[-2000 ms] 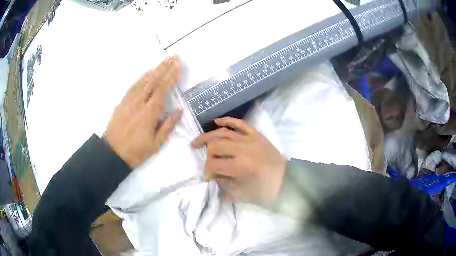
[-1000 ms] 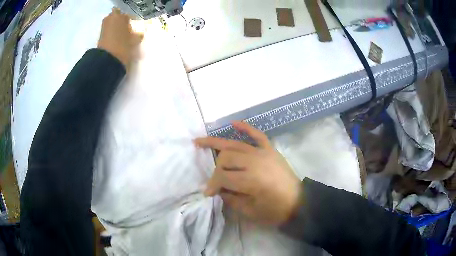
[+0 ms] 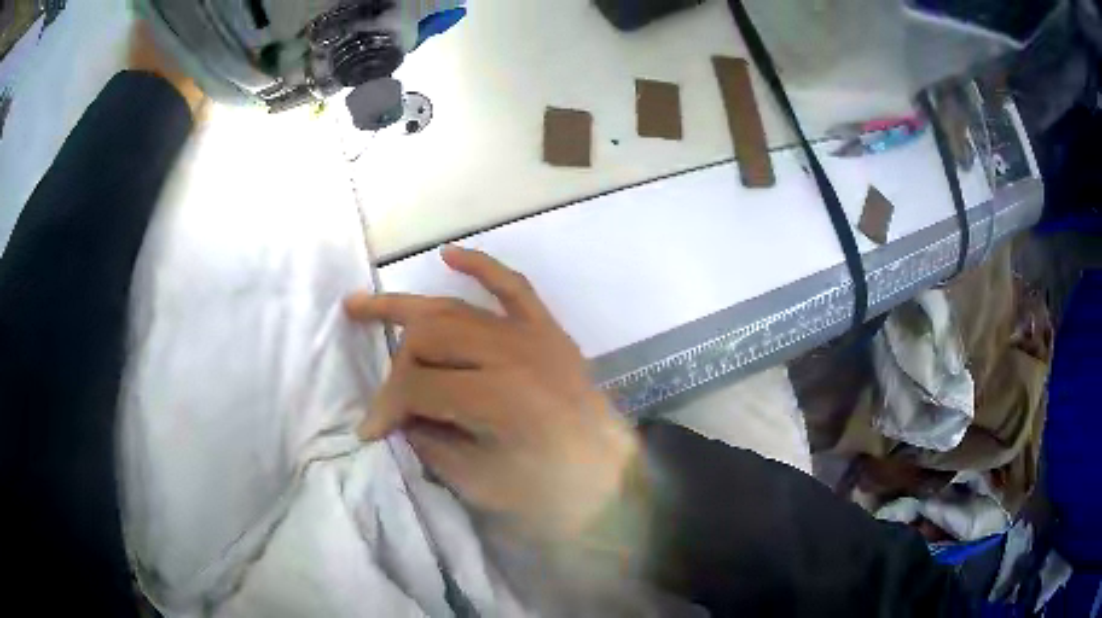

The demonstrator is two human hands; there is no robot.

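White fabric (image 3: 242,350) runs from under the machine head down over my lap, with folds at the bottom. My right hand (image 3: 483,386) lies at its right edge with the fingers spread; fingertips touch the cloth and no grip shows. My left hand (image 3: 155,60) is at the upper left, mostly hidden behind the machine head (image 3: 278,48); its fingers are not visible. Strong glare covers the cloth below the head. The needle and presser foot cannot be made out.
Brown patches (image 3: 568,135) and a narrow brown strip (image 3: 743,121) lie on the machine bed. Pink and blue snips (image 3: 880,135) lie farther right. Black bands cross the grey edge ruler (image 3: 725,350). Brown and white pieces (image 3: 924,374) are heaped at the right.
The view has shifted, and the machine head now shows larger at the upper left. My right hand stays at the cloth's edge, fingers spread. My left hand has become mostly hidden behind the head.
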